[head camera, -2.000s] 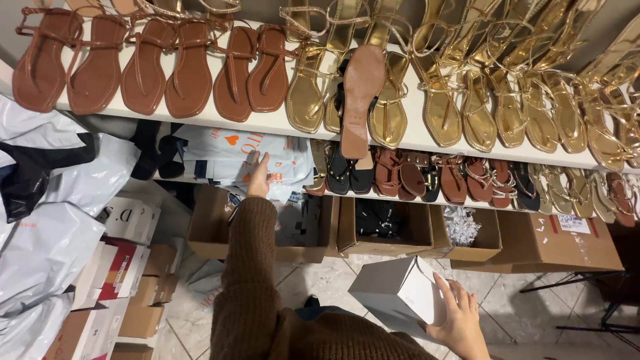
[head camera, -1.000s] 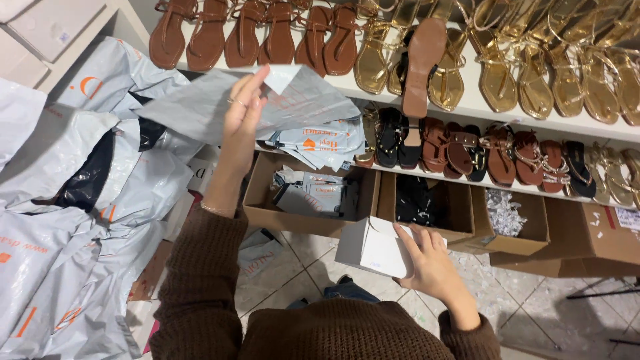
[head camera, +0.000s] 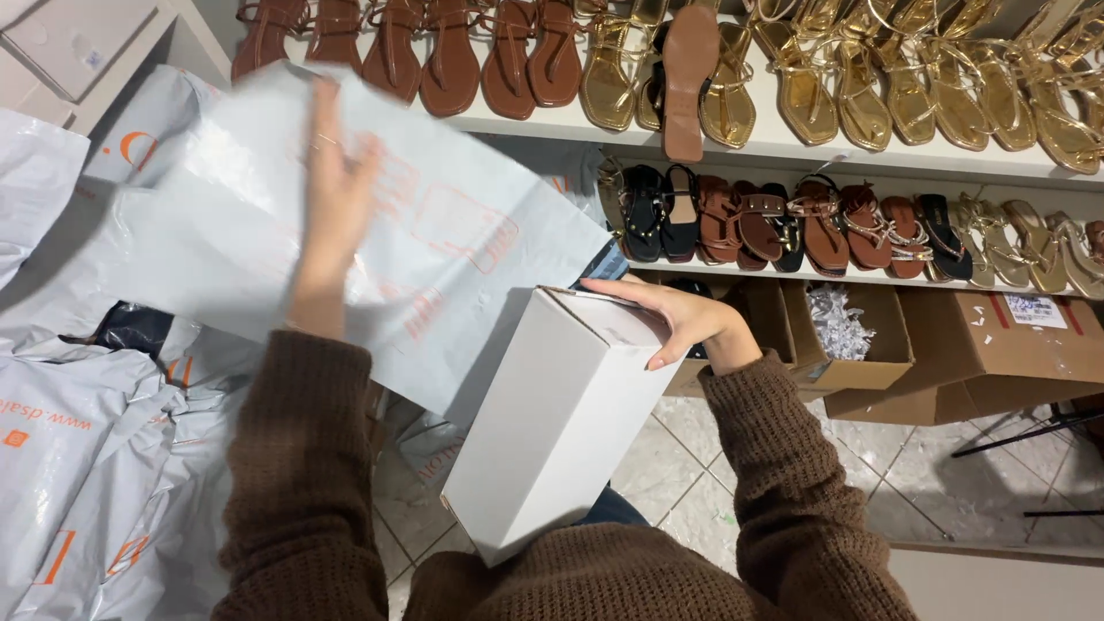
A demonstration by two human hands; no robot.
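A grey plastic mailer bag (head camera: 466, 319) with orange print is spread across the centre left. My left hand (head camera: 336, 181), somewhat blurred, lies over its upper part with the fingers pointing up; whether it grips the plastic I cannot tell. Upright before my body stands a closed white cardboard box (head camera: 552, 431). My right hand (head camera: 673, 319) holds the box by its upper end, thumb on the near face and fingers over the top, close to the bag's right edge. The bag's lower right part lies behind the box.
Brown sandals (head camera: 450, 69) and gold sandals (head camera: 806, 90) line the upper shelf; more sandals (head camera: 819, 220) fill the lower one. Beneath are open cardboard boxes (head camera: 862, 375), one with shredded paper (head camera: 838, 323). Filled grey mailer bags (head camera: 52, 431) are heaped at the left.
The grey bag, lifted from the lower shelf by my left hand, is now spread out beside the box. My right hand has brought the box up to the bag. The view has shifted left.
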